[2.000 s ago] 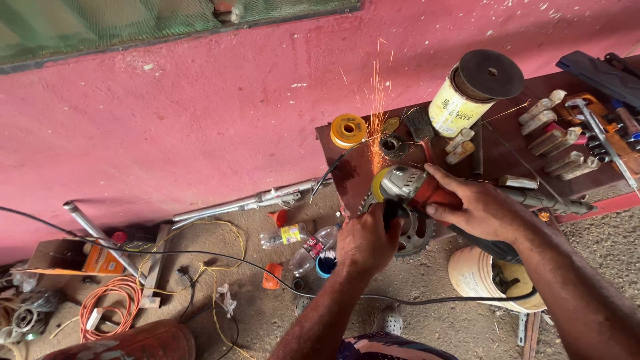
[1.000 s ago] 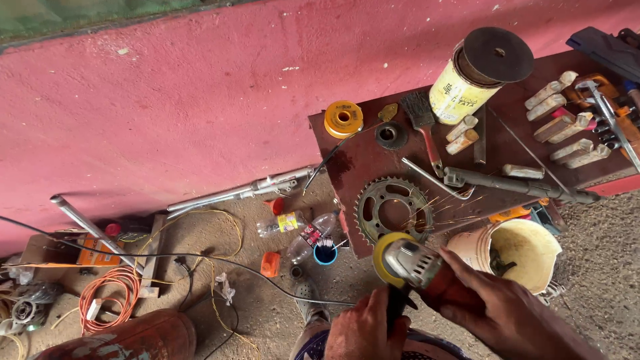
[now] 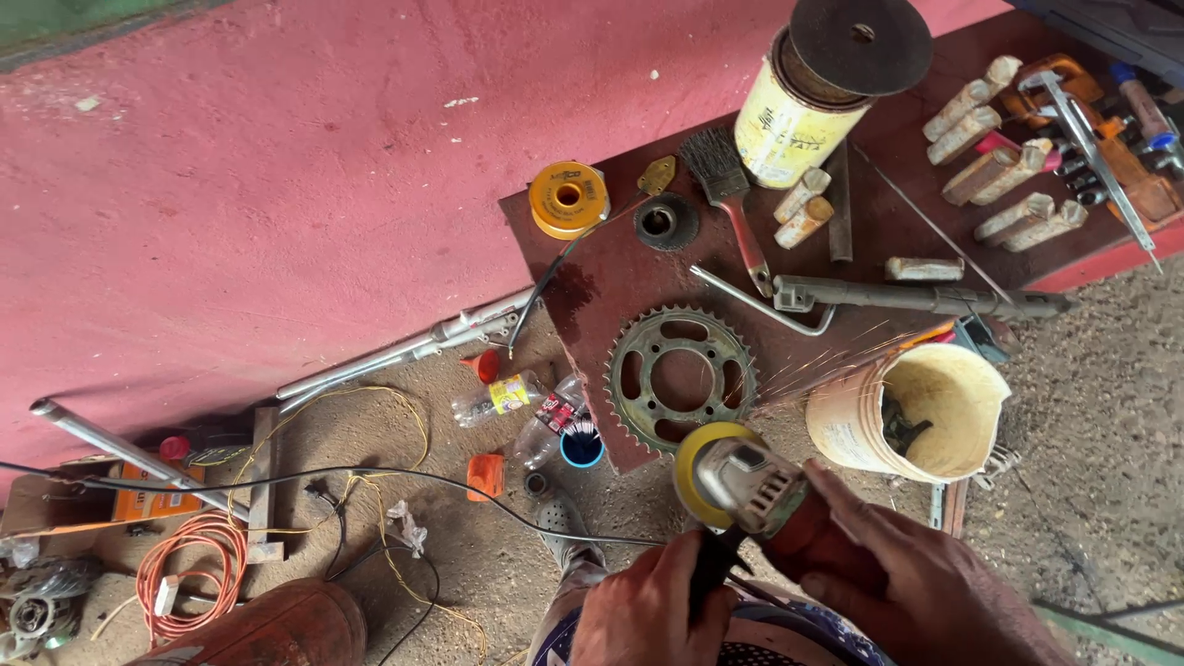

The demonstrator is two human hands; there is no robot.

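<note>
An angle grinder (image 3: 754, 486) with a yellow disc is held in both hands at the lower middle. My left hand (image 3: 647, 601) grips its black side handle, and my right hand (image 3: 888, 555) wraps its red body. The disc is at the near edge of a chain sprocket (image 3: 683, 375), which lies flat at the corner of the dark red metal tabletop (image 3: 610, 277); whether they touch is unclear. Sparks streak over the table right of the sprocket. Behind it lie a bent metal rod (image 3: 768, 305), a brush with a red handle (image 3: 740, 217) and a grey metal tube (image 3: 888, 294).
A yellow tape spool (image 3: 546, 222), a can (image 3: 786, 139) under a black disc and a caliper (image 3: 1091, 153) are on the table. A white bucket (image 3: 837, 416) stands right. A black cable (image 3: 416, 474) crosses the left floor, near plastic bottles (image 3: 490, 402) and a red cylinder (image 3: 268, 629).
Two seconds ago the grinder was over the sprocket's far side, throwing sparks up toward the wall. Both hands have brought it back to the near side, uncovering the sprocket.
</note>
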